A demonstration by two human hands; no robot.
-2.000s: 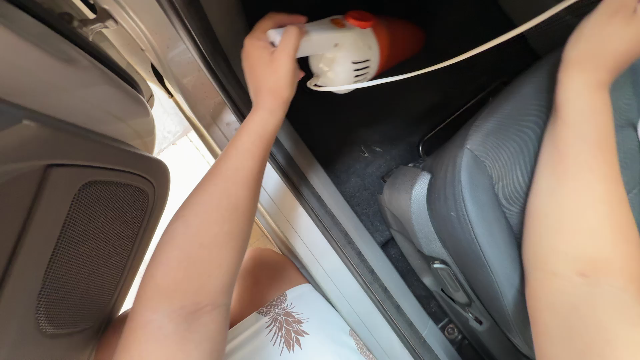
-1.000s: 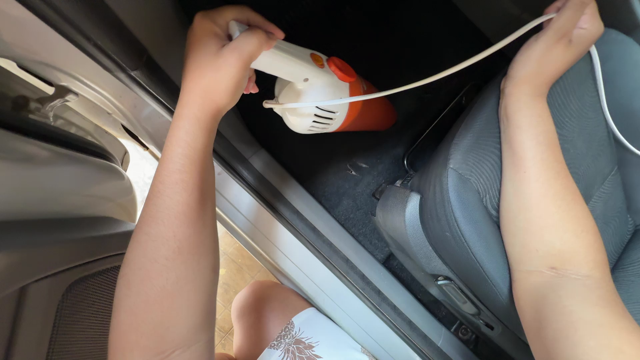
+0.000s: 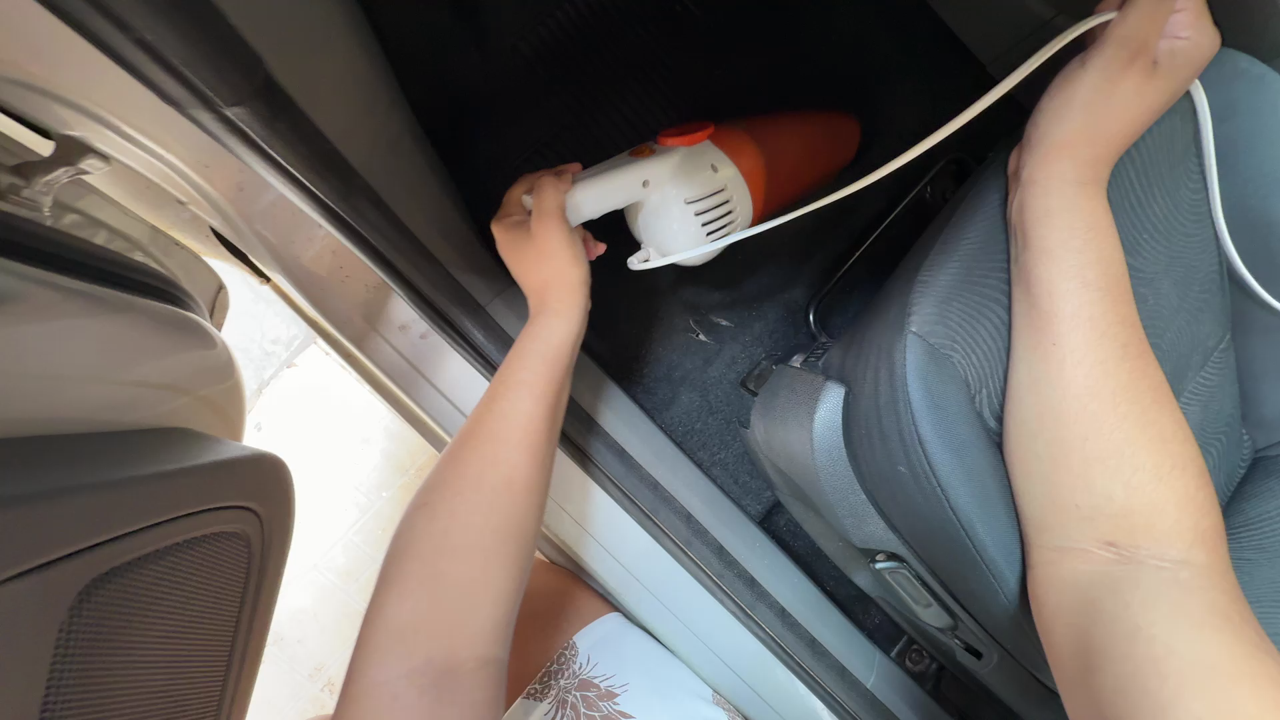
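My left hand (image 3: 548,235) grips the handle end of a white and orange handheld vacuum cleaner (image 3: 690,200), held low in the car's footwell. Its orange nozzle points right, over dark floor carpet (image 3: 690,380) with a few pale marks or bits on it. A white power cord (image 3: 900,160) leaves the vacuum's rear and rises in a curve to my right hand (image 3: 1130,90), which holds it above the grey-blue fabric car seat (image 3: 940,370). Past that hand, the cord hangs down across the seat. My right forearm lies over the seat cushion.
The metal door sill (image 3: 640,560) with its dark rubber seal runs diagonally between my legs and the footwell. At the left stands the open car door with its speaker grille (image 3: 150,640). A seat lever (image 3: 912,590) sits on the seat's side, and a metal bar (image 3: 850,265) lies before the seat.
Compared with one second ago, the view has shifted and the door panel shows more. My left hand still holds the vacuum, and my right hand still holds the cord over the seat.
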